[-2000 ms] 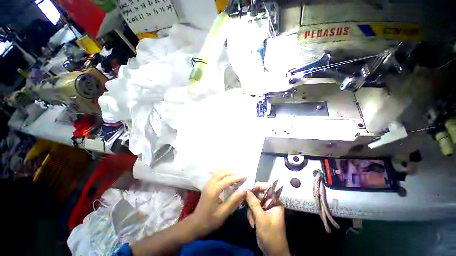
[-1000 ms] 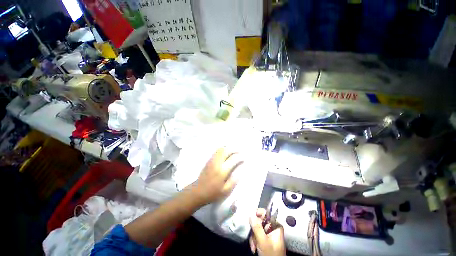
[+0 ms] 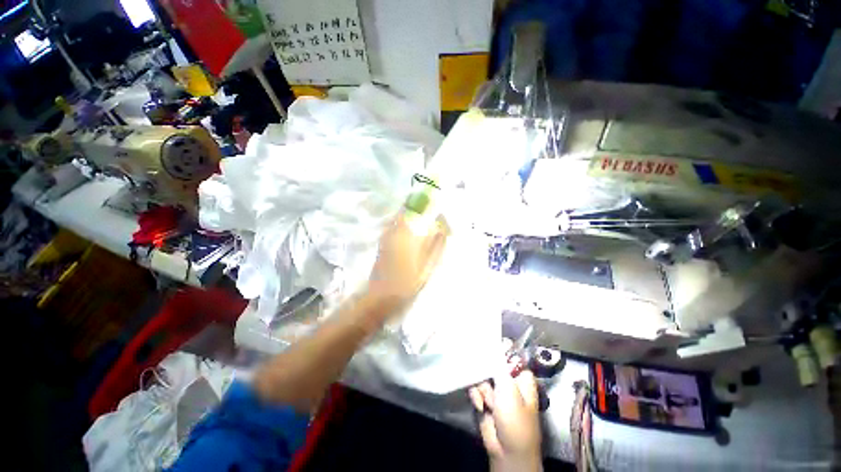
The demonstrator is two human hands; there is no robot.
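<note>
White garment pieces [image 3: 318, 184] lie heaped left of the needle area and spread toward the table's front edge. My left hand [image 3: 406, 258] reaches over the white cloth, just below a light-green roll [image 3: 419, 201]; glare hides whether its fingers grip cloth. My right hand [image 3: 509, 406] is at the table's front edge, closed around dark-red thread snips [image 3: 518, 359] with their blades pointing up. The coverstitch machine [image 3: 590, 304] stands beyond it, with its presser foot [image 3: 501, 255] at the bed's left end in bright glare.
A lit smartphone [image 3: 653, 396] lies right of my right hand, with a bobbin [image 3: 548, 359] and beige cords [image 3: 581, 429] between. Thread cones [image 3: 811, 355] stand at far right. A red crate [image 3: 138, 346] with white pieces [image 3: 152, 415] is lower left. Another sewing machine [image 3: 175, 157] stands at left.
My left hand has moved from the table's front edge up and away over the cloth. My right hand still holds the snips, now nearer the bobbin. The camera view has shifted.
</note>
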